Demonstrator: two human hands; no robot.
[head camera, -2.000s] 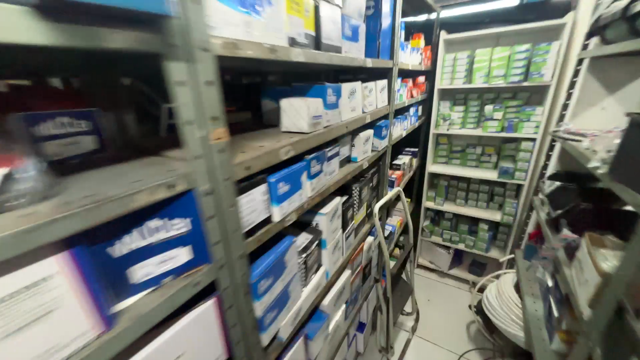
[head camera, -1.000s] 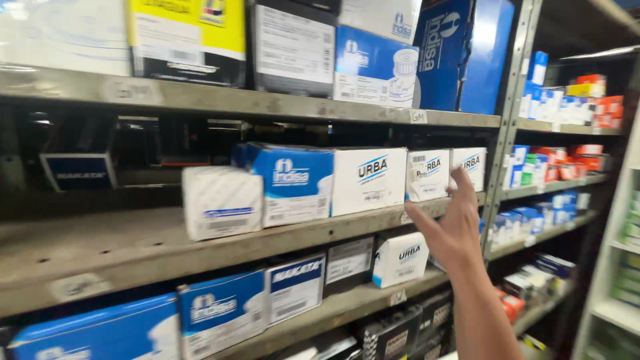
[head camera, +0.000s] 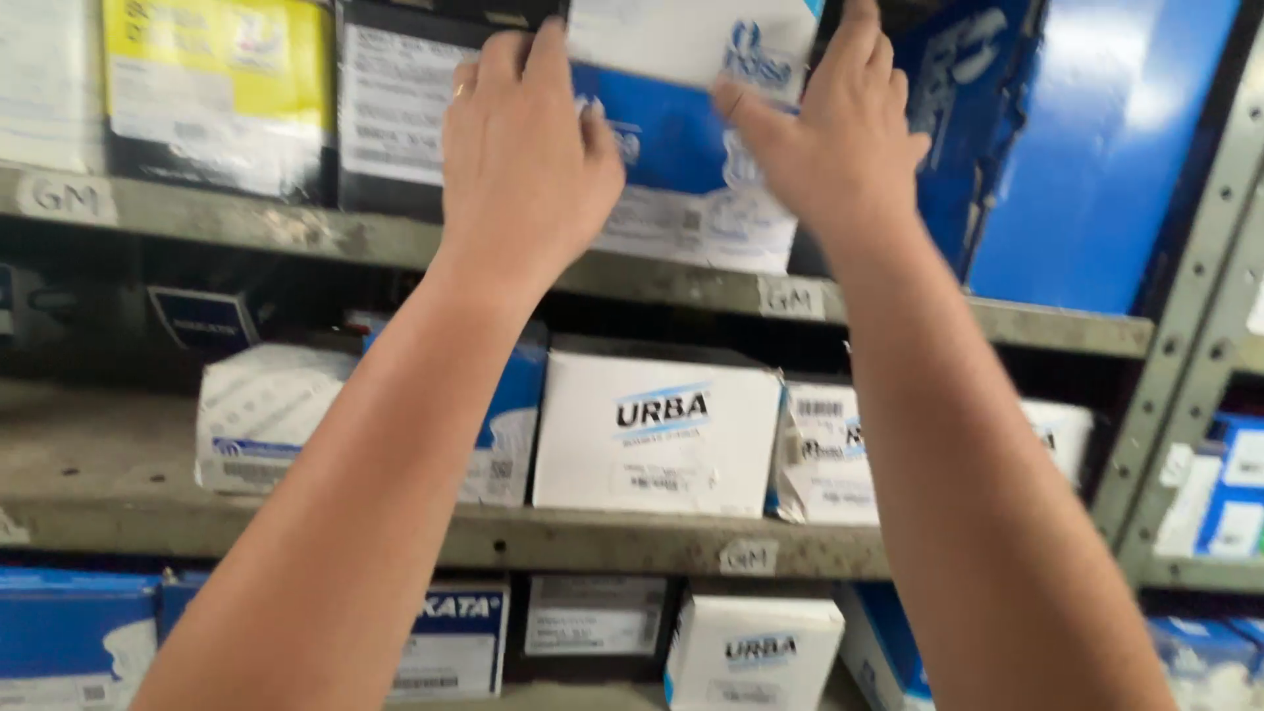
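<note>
Both my hands are raised to the upper shelf, one on each side of a white Indisa box (head camera: 681, 35) that rests on a blue and white Indisa box (head camera: 662, 128). My left hand (head camera: 528, 148) lies at the left side of the two boxes, its fingertips near the white one's edge. My right hand (head camera: 834, 128) spans the right side, thumb across the front and fingers up at the white box's side. Blur hides how firmly either hand presses. A black box with a white label (head camera: 395, 109) stands left of my left hand.
A large blue box (head camera: 1096, 158) stands right of my hands. The metal shelf edge (head camera: 681, 286) runs below them. On the middle shelf are a white URBA box (head camera: 657, 434) and several others; a smaller URBA box (head camera: 755, 652) sits lower. A perforated metal upright (head camera: 1185, 286) rises at right.
A second ago only my right hand showed, near the URBA boxes on the middle shelf. It has moved up to the upper shelf, and my left hand has come into view. The view is closer to the shelves.
</note>
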